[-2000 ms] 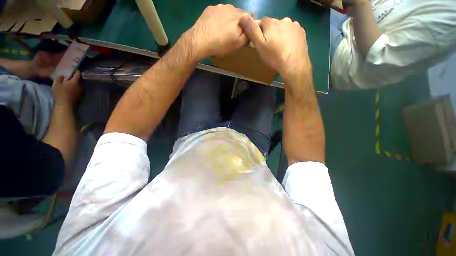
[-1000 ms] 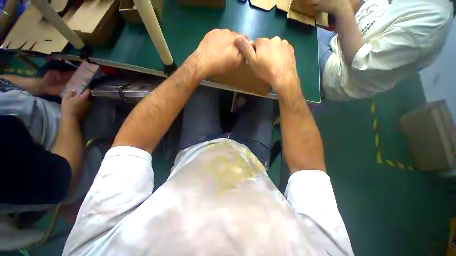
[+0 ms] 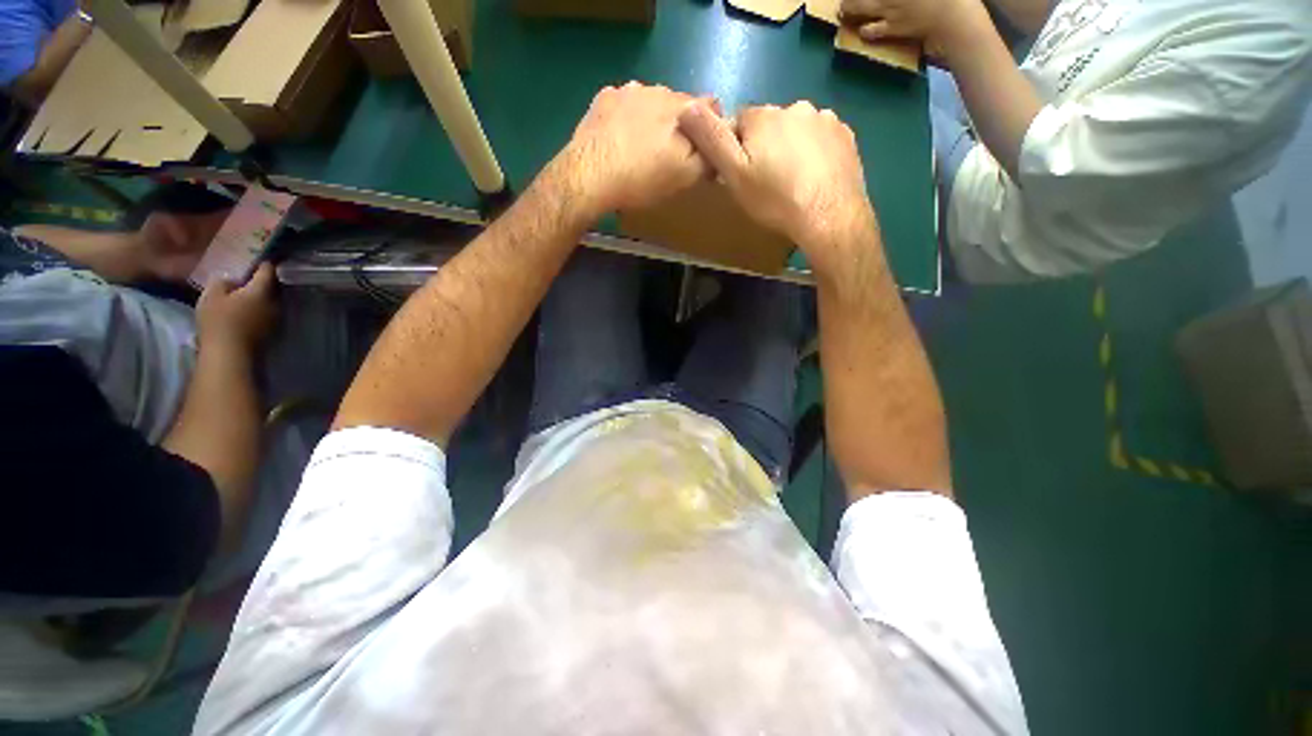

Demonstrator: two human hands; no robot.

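A brown cardboard carton (image 3: 708, 230) sits at the bench's near edge, its plain front side facing me. My left hand (image 3: 643, 144) and my right hand (image 3: 791, 161) lie side by side on its top, knuckles up, thumbs meeting in the middle. The hands cover the top, so the flaps and fingertips are hidden. Both hands appear to hold the carton.
The green bench (image 3: 576, 108) has a cream post (image 3: 443, 94) at left. Brown boxes (image 3: 281, 65) and flat blanks (image 3: 123, 101) lie beyond it. A person at left holds a pinkish slab (image 3: 245, 237). A person at right handles brown cardboard (image 3: 875, 46). A carton (image 3: 1255, 381) is on the floor.
Since the first frame the view has shifted, showing more of the bench. My hands stay on the carton in much the same pose. The right person's hand has moved on the cardboard.
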